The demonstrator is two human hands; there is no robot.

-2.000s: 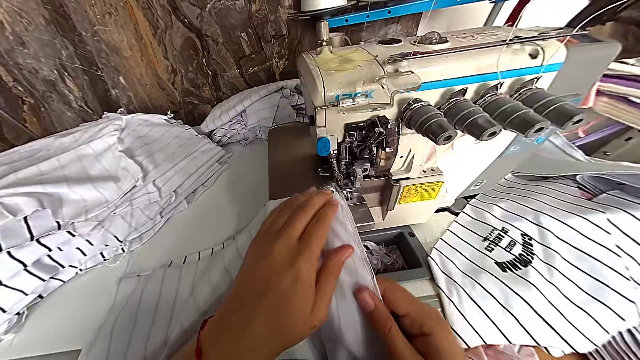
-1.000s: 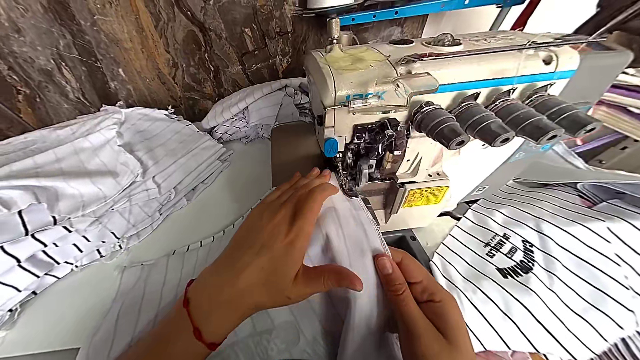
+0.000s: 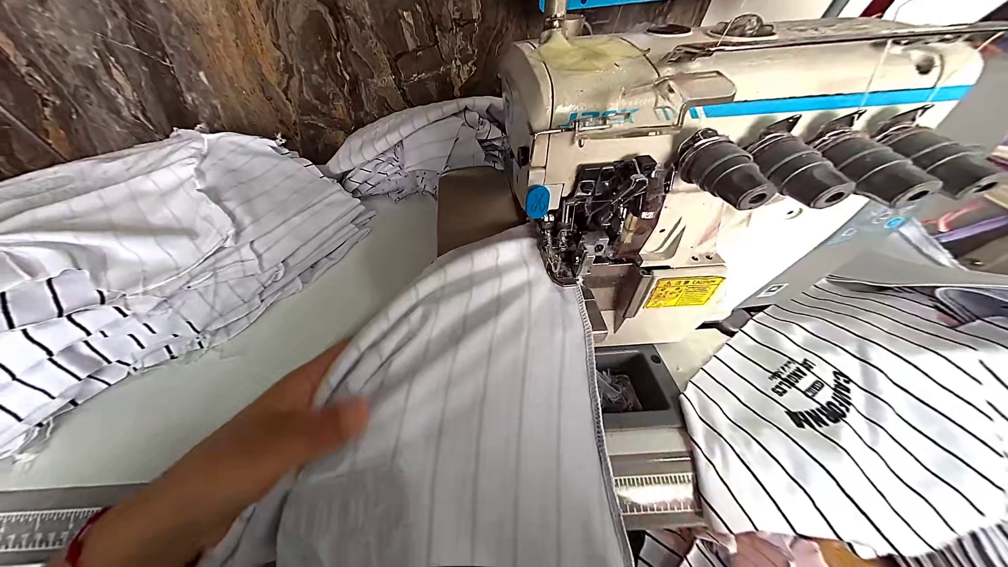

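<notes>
A white striped fabric piece [image 3: 488, 378] runs from the presser foot [image 3: 563, 272] of an overlock sewing machine [image 3: 630, 87] down toward me, with stitching along its right edge. My left hand [image 3: 307, 425], blurred, grips the fabric's left side, its thumb on top and the fingers hidden underneath. A red string circles that wrist. My right hand is out of view.
A pile of striped fabric pieces [image 3: 260, 228] lies on the left of the table, and more cloth [image 3: 425, 142] is bunched behind the machine. Printed striped fabric [image 3: 850, 409] lies at the right. A grey bin [image 3: 650, 386] holds thread scraps.
My left hand has moved away from the presser foot, toward me and to the left, and now holds the fabric's side. My right hand has left the view. The fabric lies more spread out.
</notes>
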